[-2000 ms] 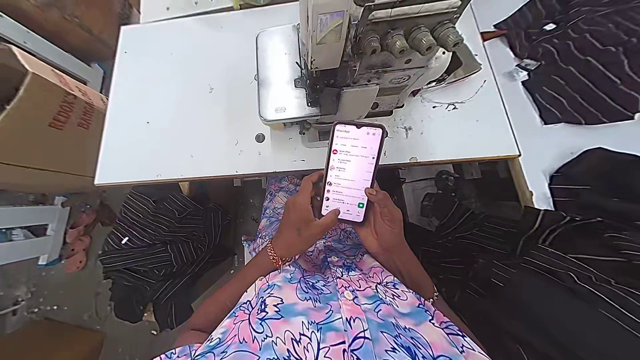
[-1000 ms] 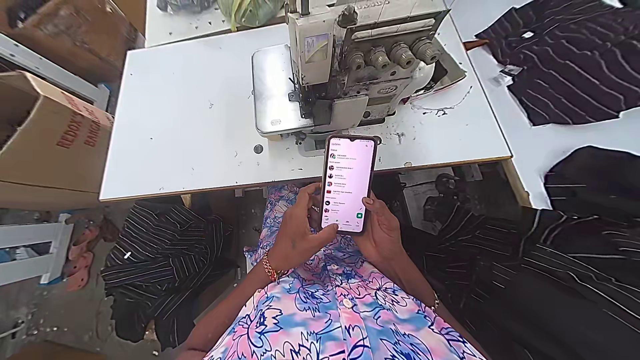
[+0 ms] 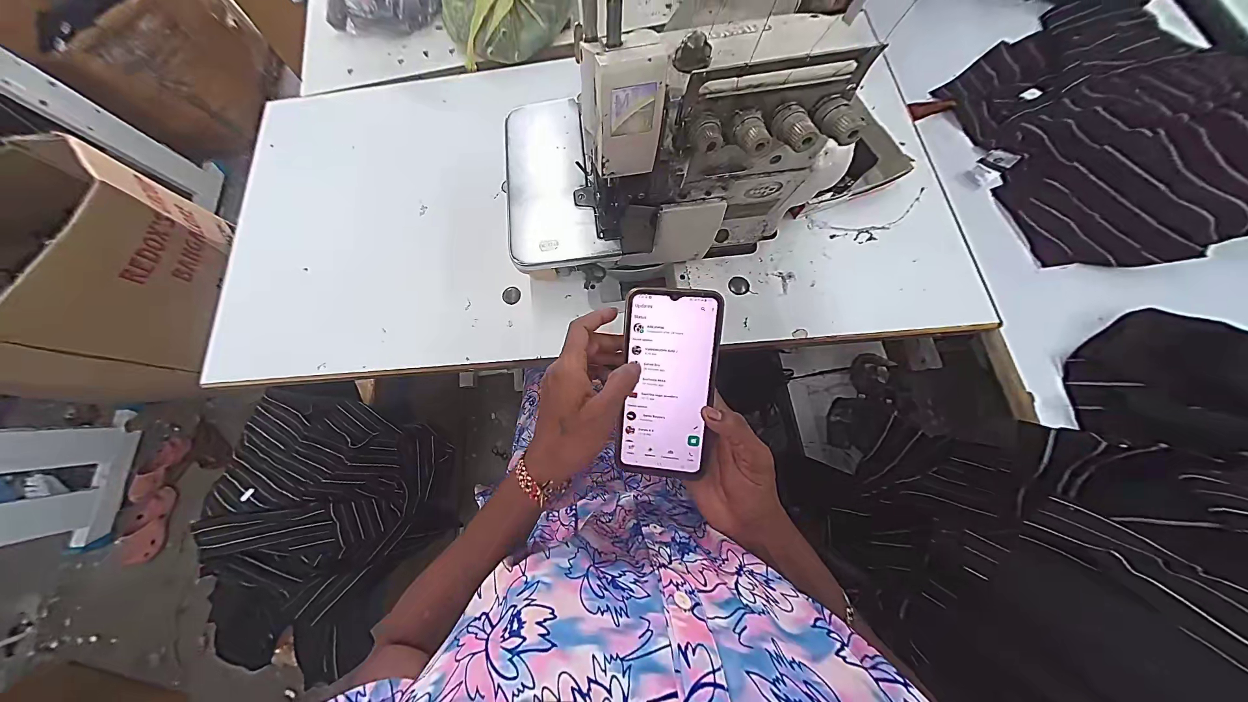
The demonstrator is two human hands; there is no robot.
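A smartphone (image 3: 671, 390) with a lit screen of list entries is upright in front of the table edge. My right hand (image 3: 743, 473) grips its lower right side, the thumb along the edge. At the phone's left side is my left hand (image 3: 577, 400), its thumb over the left part of the screen and its fingers partly spread; whether those fingers touch the phone's back is hidden. A beaded bracelet is on the left wrist. Just beyond the phone stands an overlock sewing machine (image 3: 721, 136) with several tension dials and a metal side plate (image 3: 551, 185).
The machine sits on a white table (image 3: 370, 224). Striped dark fabric (image 3: 1121, 136) lies on the white surface at right; more hangs at lower right (image 3: 1072, 546) and is heaped at lower left (image 3: 312, 517). A cardboard box (image 3: 117, 263) and pink clogs (image 3: 148, 526) are at left.
My left thumb has moved up from the lower part of the phone to the left side of its screen, and the left fingers have spread. The screen's list has changed. My right hand stays on the phone.
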